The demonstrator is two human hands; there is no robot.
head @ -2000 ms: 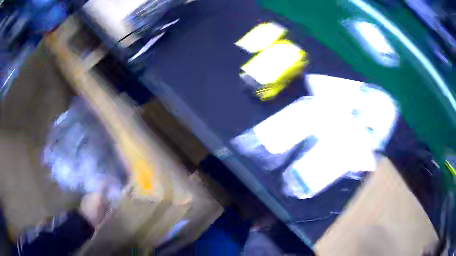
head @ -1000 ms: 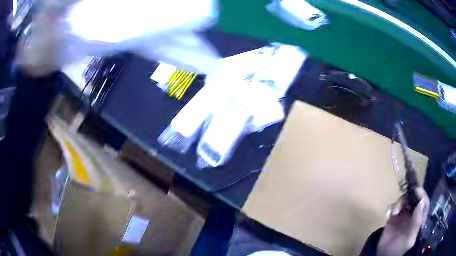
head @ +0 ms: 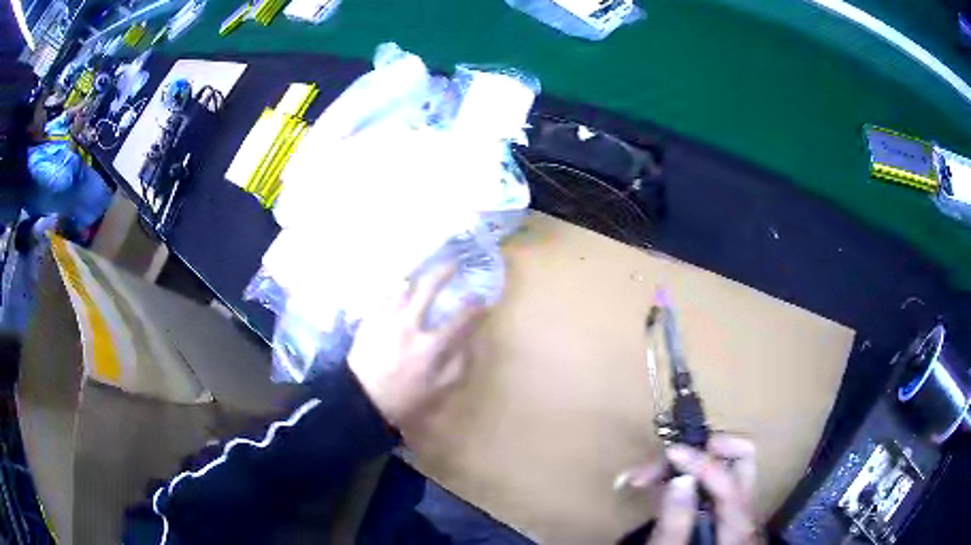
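Note:
My right hand (head: 708, 495) holds the black handle of a soldering iron (head: 690, 415), its metal tip pointing away over the cardboard work mat (head: 575, 373). A thin wire guide runs beside the tip. My left hand (head: 410, 346) touches the near right edge of a pile of white casings in clear plastic bags (head: 362, 202). Its fingers are blurred against the plastic, so a grip cannot be made out. Glare hides most detail in the pile. Stacked yellow-edged cells (head: 275, 149) lie just left of the pile.
A black fan-like object (head: 591, 160) stands behind the mat. A solder spool (head: 937, 383) and metal fittings (head: 884, 484) are at the right. A cell-and-casing unit (head: 903, 158) lies on the green belt (head: 745, 96). An open carton (head: 138, 458) is lower left; a person (head: 64, 176) is far left.
My left hand has come from the upper left to the mat's left side. The bright white bundle from there is down, and the pile is bigger. The iron has moved left over the mat.

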